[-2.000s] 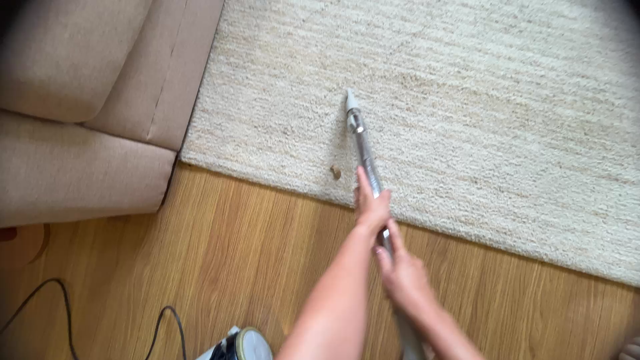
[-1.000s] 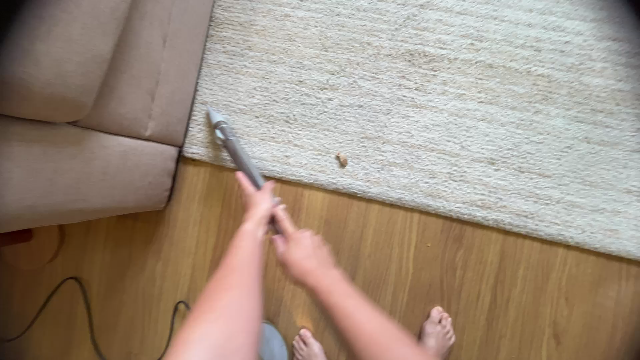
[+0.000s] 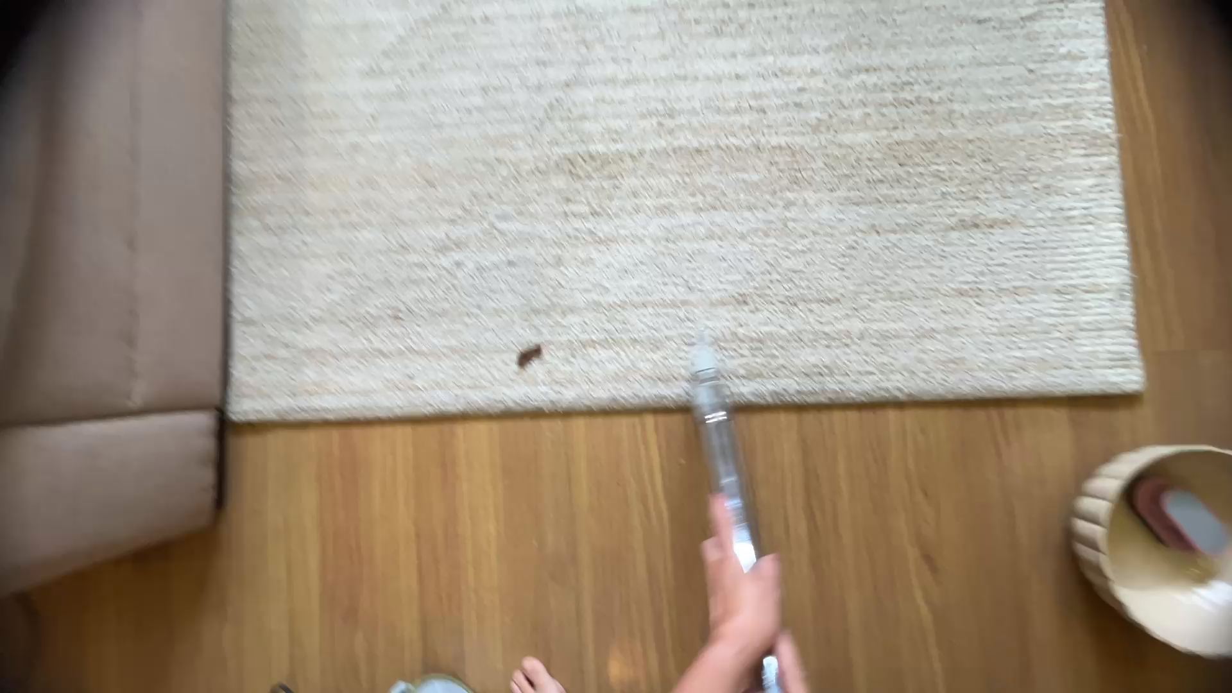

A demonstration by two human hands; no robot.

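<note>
My left hand (image 3: pixel 741 597) is closed around a metal vacuum wand (image 3: pixel 724 452), blurred by motion. Behind it, at the bottom edge, my right hand (image 3: pixel 791 664) shows only in part, against the same wand. A pale narrow nozzle (image 3: pixel 705 354) at the wand's far end is over the near edge of a cream woven rug (image 3: pixel 674 231). To the left of the nozzle, a small dark brown piece (image 3: pixel 529 356) lies on the rug, apart from it.
A brown upholstered sofa (image 3: pixel 106 481) borders the rug on the left. On the wooden floor (image 3: pixel 462 529) at right stands a ribbed cream basket (image 3: pixel 1092 529) holding reddish and white items. Part of a rounded appliance (image 3: pixel 438 684) and a bare foot (image 3: pixel 535 678) show at the bottom.
The nozzle has moved from the rug's corner by the sofa to the right, past the small brown piece. The view has shifted right, bringing the basket into sight.
</note>
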